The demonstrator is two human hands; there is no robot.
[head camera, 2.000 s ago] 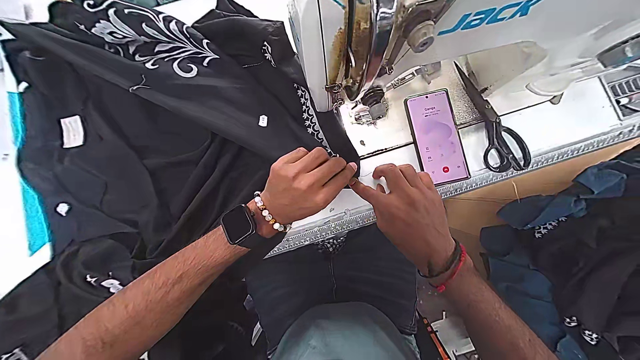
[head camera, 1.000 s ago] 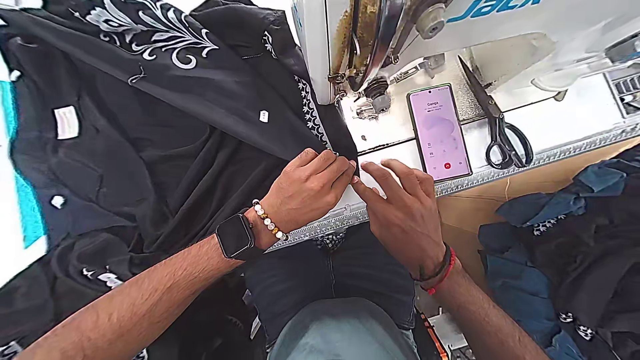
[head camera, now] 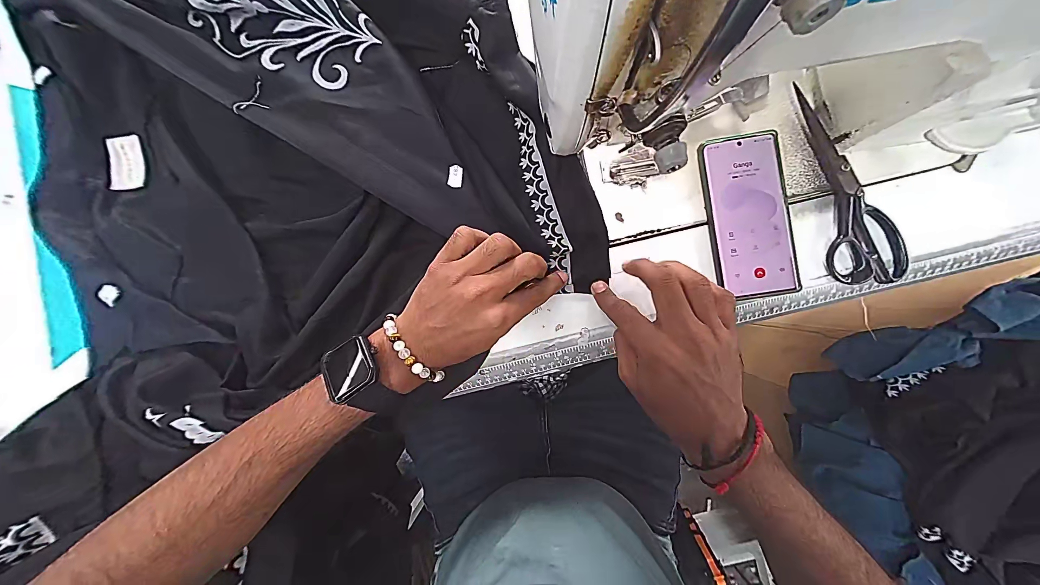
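A black fabric garment [head camera: 309,187] with white embroidery covers the left and middle of the sewing table. My left hand [head camera: 479,305] rests at its lower right corner, fingertips pinching the cloth by the white embroidered border [head camera: 538,191]. My right hand [head camera: 682,349] is just right of that corner, its index fingertip touching the black edge, the other fingers bent over the white table. Above both hands are the presser foot and needle area [head camera: 638,162] of a sewing machine [head camera: 573,73]; the cloth edge lies left of the foot.
A smartphone [head camera: 751,219] with a lit call screen lies right of the machine's foot, beside black-handled tailor's scissors [head camera: 849,195]. A measuring tape [head camera: 918,272] runs along the table's front edge. Blue and black embroidered cloth [head camera: 959,406] is heaped at the lower right.
My hands were close together at the cloth's corner; now their fingertips are apart, with the corner lying flatter between them. The view has come nearer the table.
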